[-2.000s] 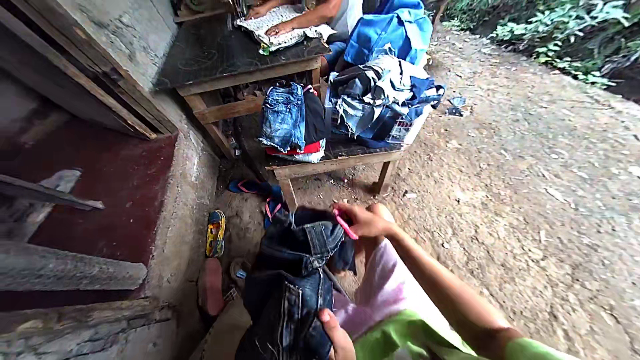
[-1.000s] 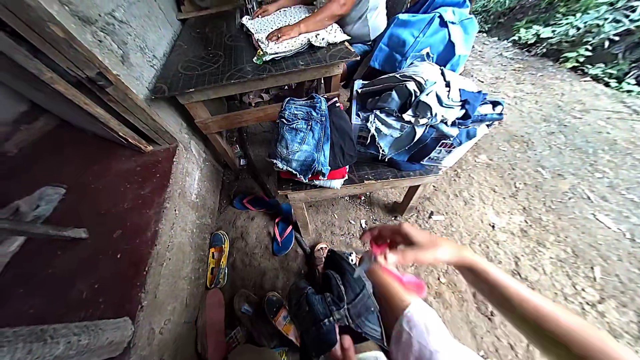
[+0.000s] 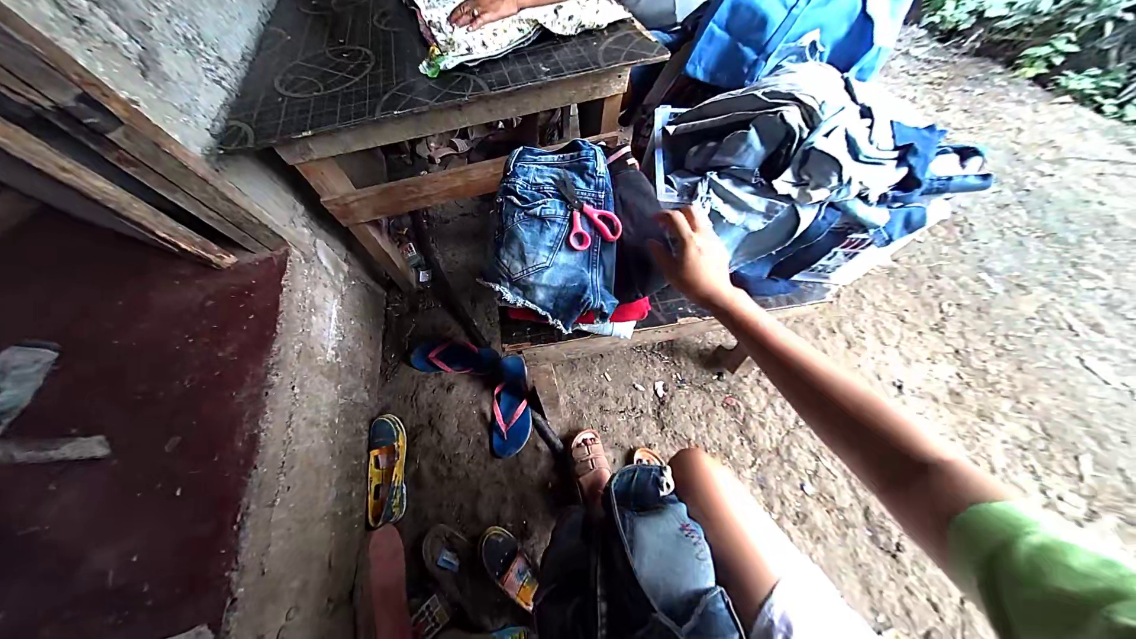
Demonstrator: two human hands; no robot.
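Pink-handled scissors [image 3: 593, 224] lie on folded blue denim shorts [image 3: 546, 253], which top a small pile of clothes on the low wooden bench [image 3: 679, 333]. My right hand [image 3: 697, 257] is just right of the scissors, over dark folded cloth [image 3: 632, 222], fingers apart and holding nothing that I can see. A transparent-edged container [image 3: 661, 160] full of denim pieces [image 3: 799, 151] stands beside it. Dark and light denim [image 3: 670, 541] rests on my lap at the bottom. My left hand does not show.
Behind the bench stands a black-topped table [image 3: 390, 67], where another person's hand [image 3: 484, 11] rests on patterned cloth [image 3: 524, 35]. Blue flip-flops [image 3: 510, 419] and several other shoes lie on the dirt floor by the concrete ledge [image 3: 275, 461]. A blue bag [image 3: 790, 35] is at the back.
My right hand has moved from the denim on my lap to the bench. The scissors, pink in that hand earlier, now lie on the folded shorts. My left hand has left the view.
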